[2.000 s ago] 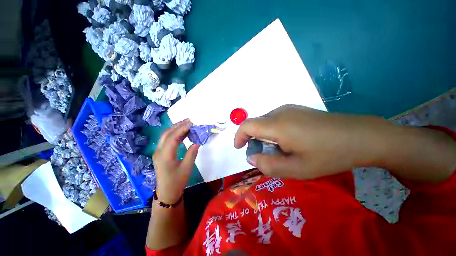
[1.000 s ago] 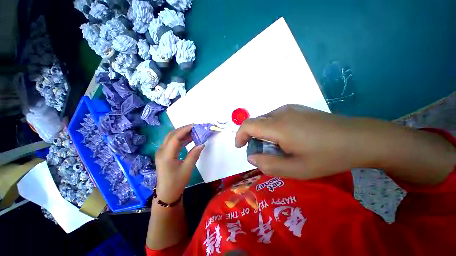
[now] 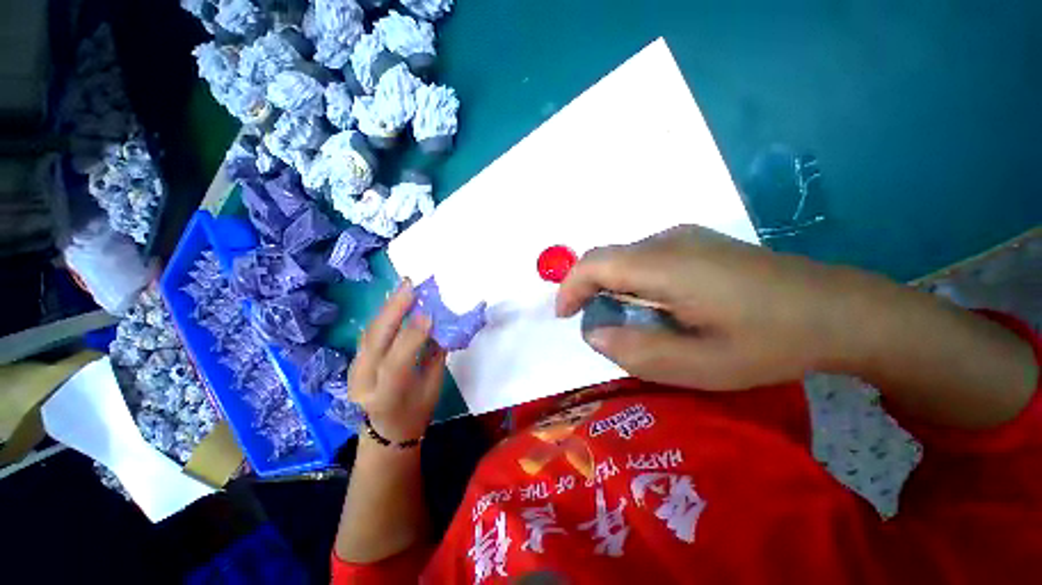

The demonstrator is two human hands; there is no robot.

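Note:
My left hand (image 3: 394,371), with a dark beaded bracelet, holds a purple piece (image 3: 454,320) by its left side over the lower left edge of the white board (image 3: 594,171). My right hand (image 3: 697,309) is to its right, closed around a white-and-grey piece; the grey base (image 3: 626,314) shows between thumb and fingers. The two pieces are apart. A bright red disc (image 3: 556,264) lies on the board beside my right fingertips. No stick can be made out in my right hand.
Loose white-and-grey pieces (image 3: 343,160) lie at the upper left, with purple pieces (image 3: 303,229) below them. A blue tray (image 3: 206,371) of purple pieces stands at the left. A clear patch (image 3: 792,194) lies on the green table (image 3: 891,103) right of the board.
My left hand has turned the purple piece, so its broad side now shows. My right hand has moved slightly right, away from it. The pale stick tip at the purple piece is no longer visible.

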